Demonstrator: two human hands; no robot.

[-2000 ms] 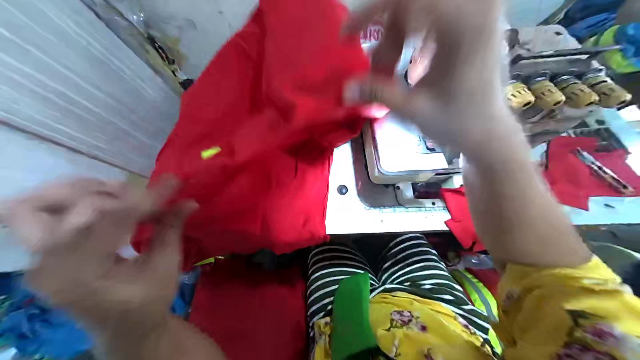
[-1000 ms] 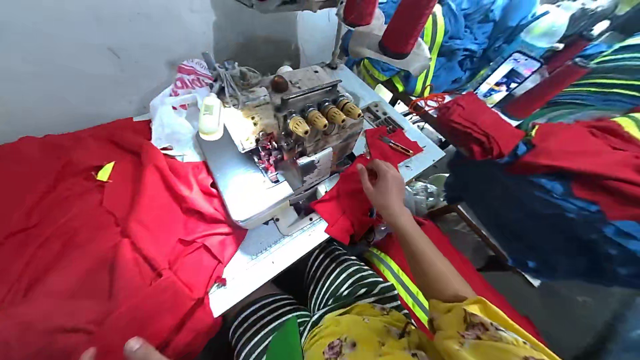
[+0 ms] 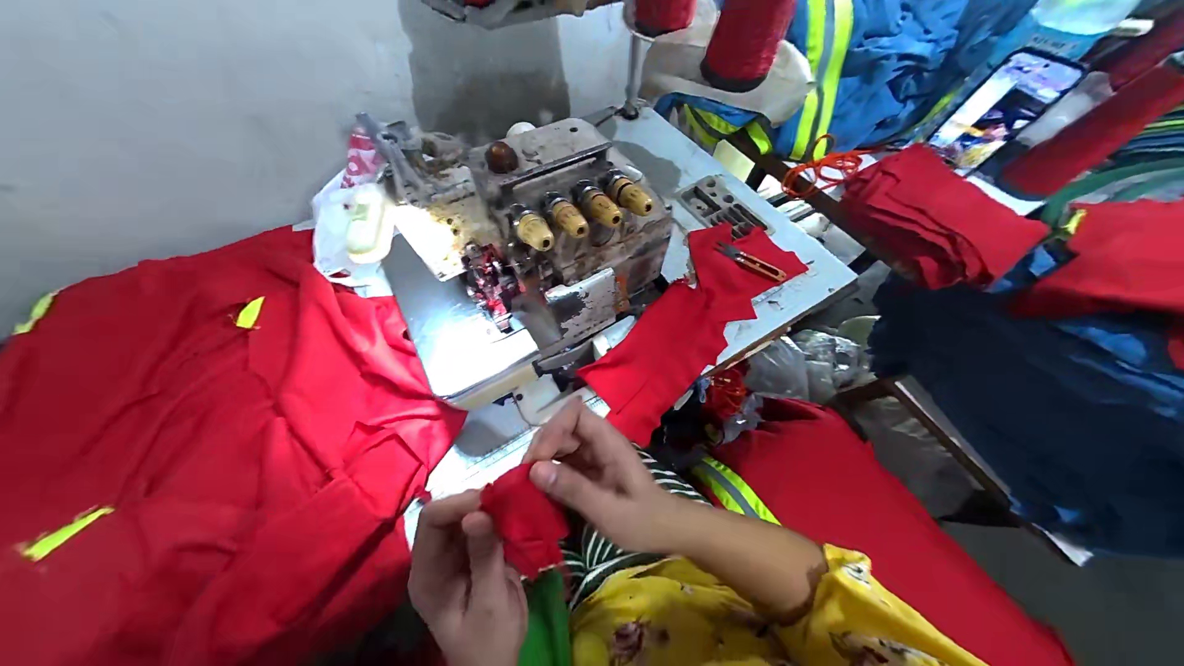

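Between my two hands, just in front of the sewing table's near edge, is a small piece of red fabric (image 3: 525,520). My left hand (image 3: 470,573) pinches its left side, and my right hand (image 3: 592,472) grips its upper right corner between thumb and fingers. Beyond them stands an overlock sewing machine (image 3: 573,213) with several yellow tension dials. More cut red pieces (image 3: 661,347) lie right of the machine, with thread snips (image 3: 754,264) on top. A large red cloth (image 3: 213,444) with yellow-green strips spreads over the left side.
A white plastic bag (image 3: 333,231) sits behind the machine's left end. Red thread cones (image 3: 749,42) stand at the back. On the right are a phone (image 3: 1004,106), stacked red pieces (image 3: 939,217) and dark blue cloth (image 3: 1054,416). Red fabric with a reflective strip (image 3: 735,490) hangs beside my lap.
My right hand has come back from the cut red pieces beside the machine, and my left hand has risen from the lower edge. Both now hold a small red piece.
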